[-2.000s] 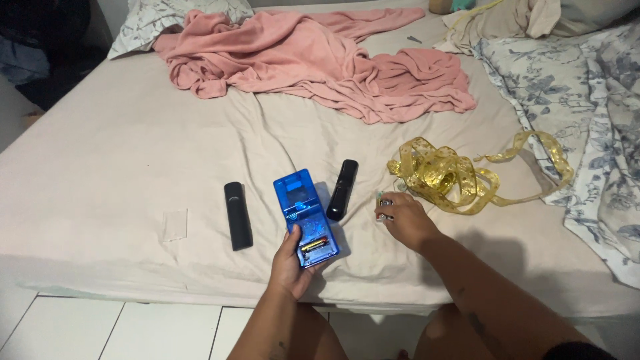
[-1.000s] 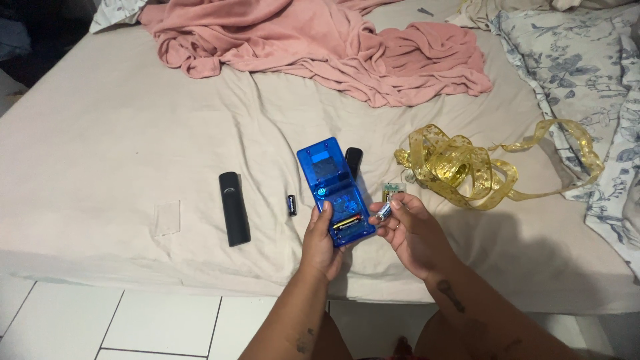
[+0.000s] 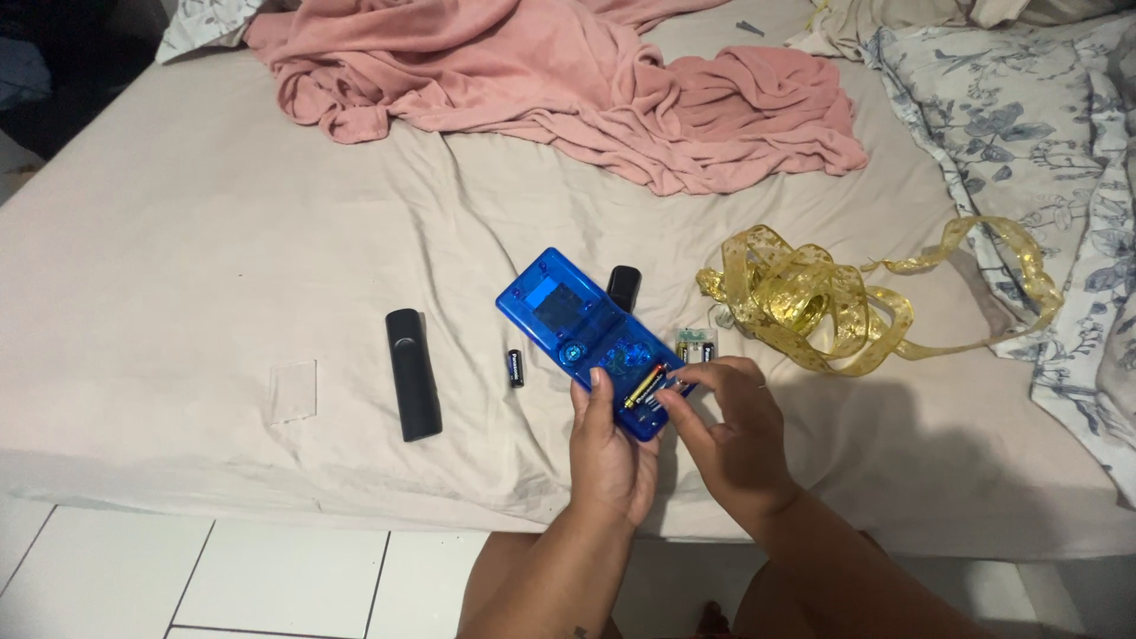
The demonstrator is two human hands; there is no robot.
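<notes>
My left hand (image 3: pixel 612 444) grips the lower end of a translucent blue handheld game console (image 3: pixel 577 333), its back with the battery bay facing up. A gold-and-black battery (image 3: pixel 645 387) lies in that bay. At the bay's right edge, my right hand (image 3: pixel 737 426) pinches another battery (image 3: pixel 676 384) between thumb and fingertips, partly hidden. A loose Panasonic battery (image 3: pixel 515 368) rests on the sheet left of the console. Just beyond my right hand is a small clear pack with batteries (image 3: pixel 697 346). A black remote-like device (image 3: pixel 625 287) lies partly behind the console.
On the bed (image 3: pixel 213 266) lie a black remote control (image 3: pixel 413 377) and a clear plastic piece (image 3: pixel 293 391) at left. Coiled gold ribbon (image 3: pixel 799 302) sits at right, near a floral pillow (image 3: pixel 1012 133). A pink blanket (image 3: pixel 532 80) spreads across the back.
My right hand has moved from beside the battery pack to the console's bay with a battery. The console has turned in my left hand, its far end now tilted left.
</notes>
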